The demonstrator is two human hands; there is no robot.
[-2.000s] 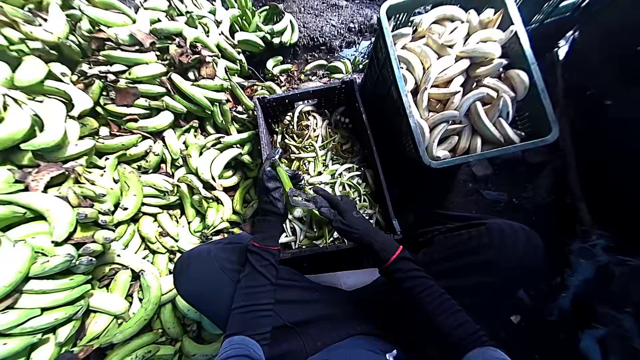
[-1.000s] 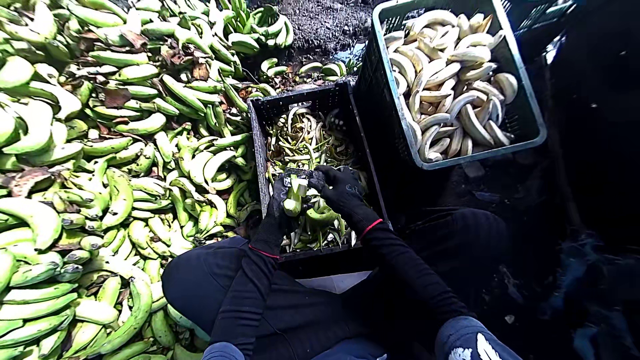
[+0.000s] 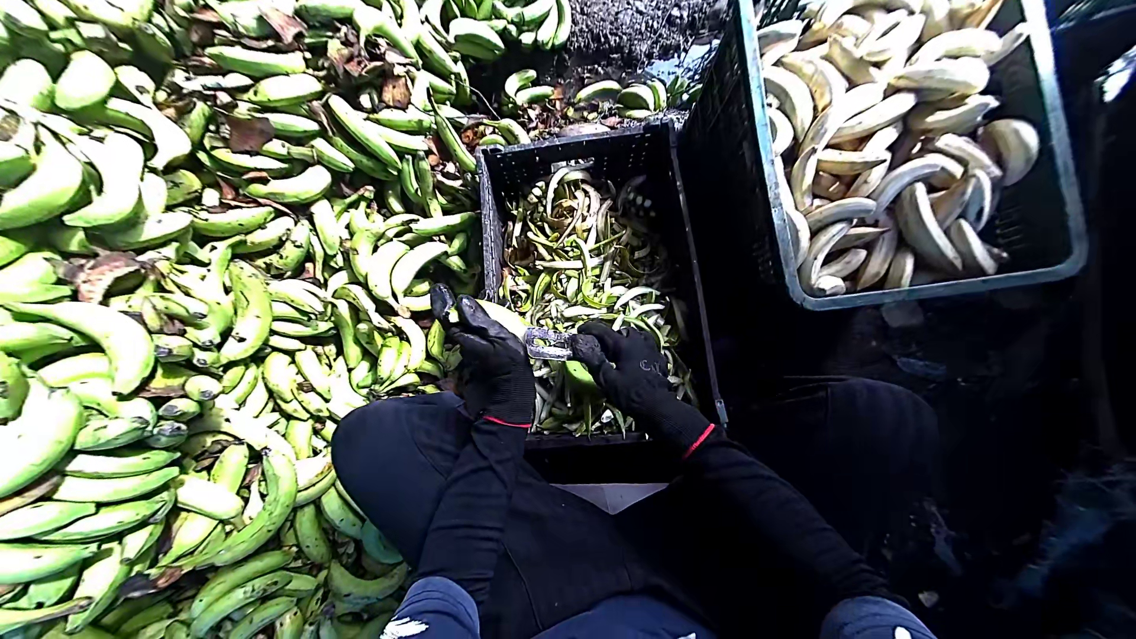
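Note:
My left hand [image 3: 488, 359], in a black glove with a red cuff edge, holds a green plantain [image 3: 501, 317] at the near left side of a black plastic crate [image 3: 697, 266]. My right hand [image 3: 632, 368], gloved the same way, is closed on a peeler [image 3: 548, 344] whose metal head touches or nearly touches the plantain. Both hands are over the near half of the crate. Green and pale peel strips [image 3: 586, 257] lie heaped inside it. The fingers hide part of the plantain and the peeler's handle.
A large heap of green plantains [image 3: 257, 311] covers the ground on the left. At upper right a green plastic crate [image 3: 932, 290] holds many peeled plantains [image 3: 874, 115]. My bent legs [image 3: 399, 453] flank the near end of the black crate.
My hands were together over the crate one second ago; now they are farther apart, the left one nearer the crate's left edge. The view has shifted slightly.

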